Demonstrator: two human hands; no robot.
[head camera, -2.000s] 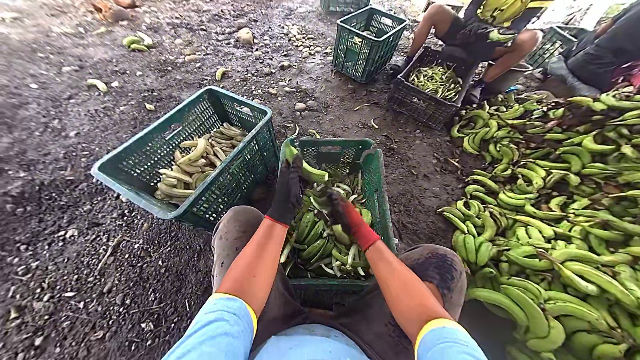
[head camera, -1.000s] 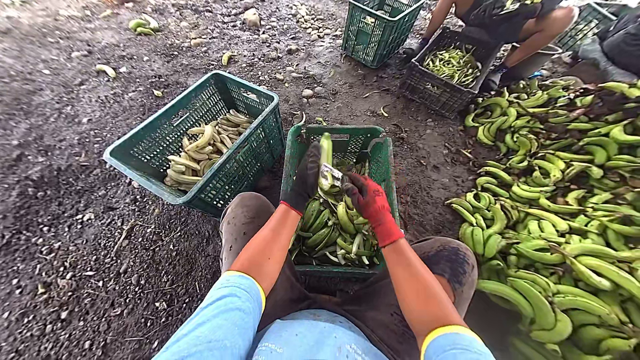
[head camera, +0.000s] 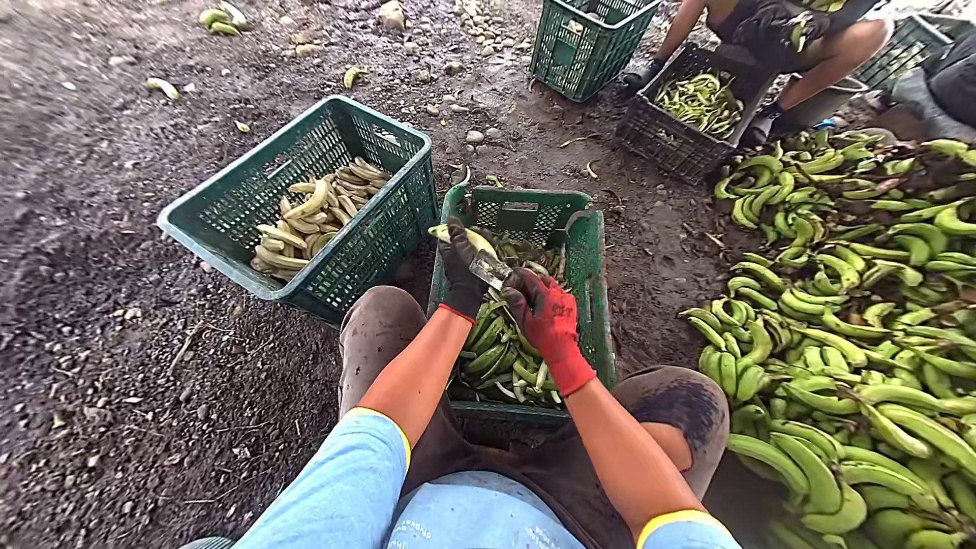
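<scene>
My left hand (head camera: 462, 267), in a dark glove with a red cuff, grips a partly peeled green plantain (head camera: 474, 239) over the crate between my knees. My right hand (head camera: 545, 309), in a red and black glove, is shut on a metal blade tool (head camera: 490, 270), probably a peeler or short knife, which meets the plantain. Below my hands, the green plastic crate (head camera: 598, 305) holds green plantains and peels (head camera: 496, 351). To the left, a larger green crate (head camera: 221, 244) contains pale peeled plantains (head camera: 309, 213).
A big heap of green plantains (head camera: 846, 351) covers the ground at right. Beyond it, a person with gloved hands sits behind a black crate (head camera: 671, 145) of green peels. Another green crate (head camera: 583, 53) stands at the top. A few plantains (head camera: 223, 18) lie on the muddy, stony ground.
The fruit in my left hand stood more upright a second ago and now tilts left, showing more pale flesh. Two seconds ago my hands were farther apart.
</scene>
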